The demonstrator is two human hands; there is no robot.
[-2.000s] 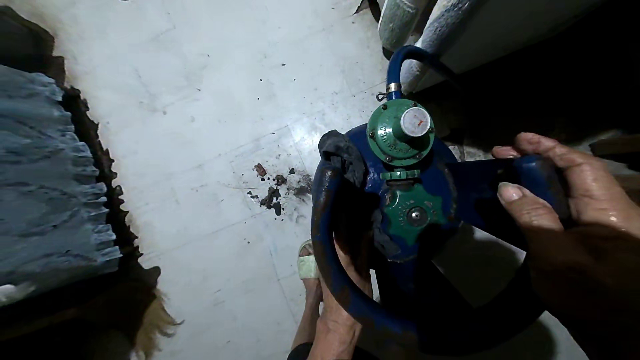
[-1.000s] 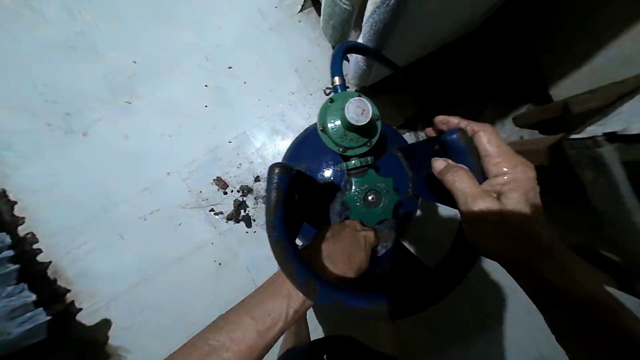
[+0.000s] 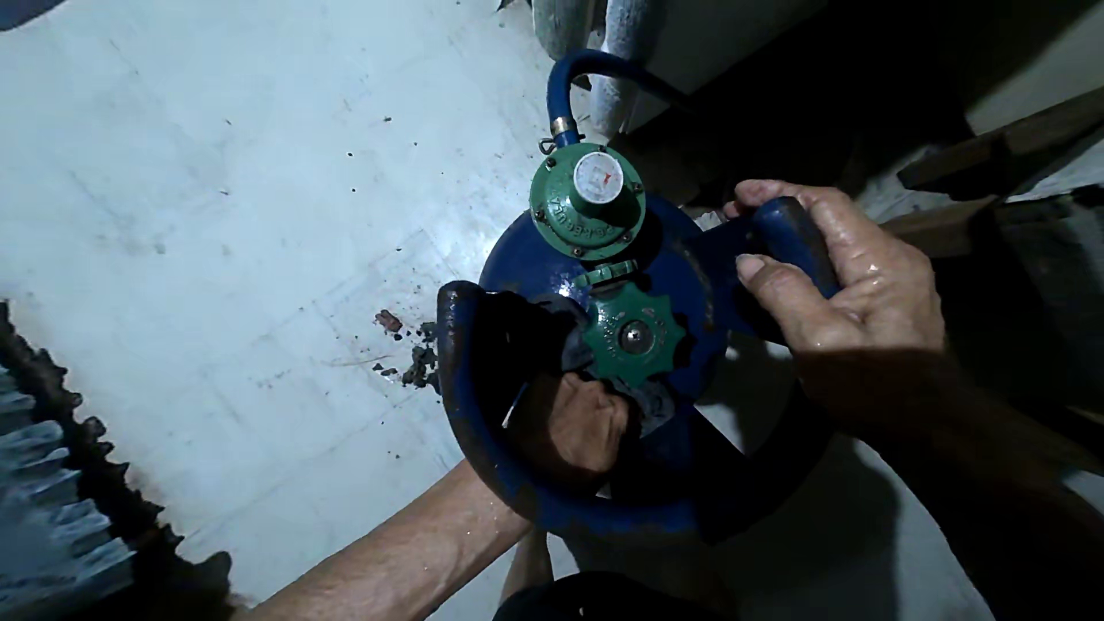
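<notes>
A blue gas cylinder (image 3: 517, 250) with a ring-shaped collar (image 3: 492, 466) stands before me. On its top sit a green valve handwheel (image 3: 636, 335) and a green gas regulator (image 3: 576, 203) with a blue hose (image 3: 565, 86) clamped to it. My right hand (image 3: 849, 276) grips the end of the collar at the right. My left hand (image 3: 576, 423) reaches inside the collar, just below the handwheel, against a dark grey cloth (image 3: 651, 407) bunched around the valve base. Its fingertips are hidden under the cloth and valve.
Dark crumbs of debris (image 3: 420, 366) lie on the pale floor (image 3: 285, 216) left of the cylinder. A frilled grey-blue fabric (image 3: 52, 517) hangs at lower left. Wooden pieces (image 3: 1009, 155) stand at the right. Pale rounded objects (image 3: 614, 78) are at the top, beside deep shadow.
My left hand was low at the collar's left side two seconds ago, with a cloth bunched over that side; it is now inside the collar by the valve. My right hand keeps its grip.
</notes>
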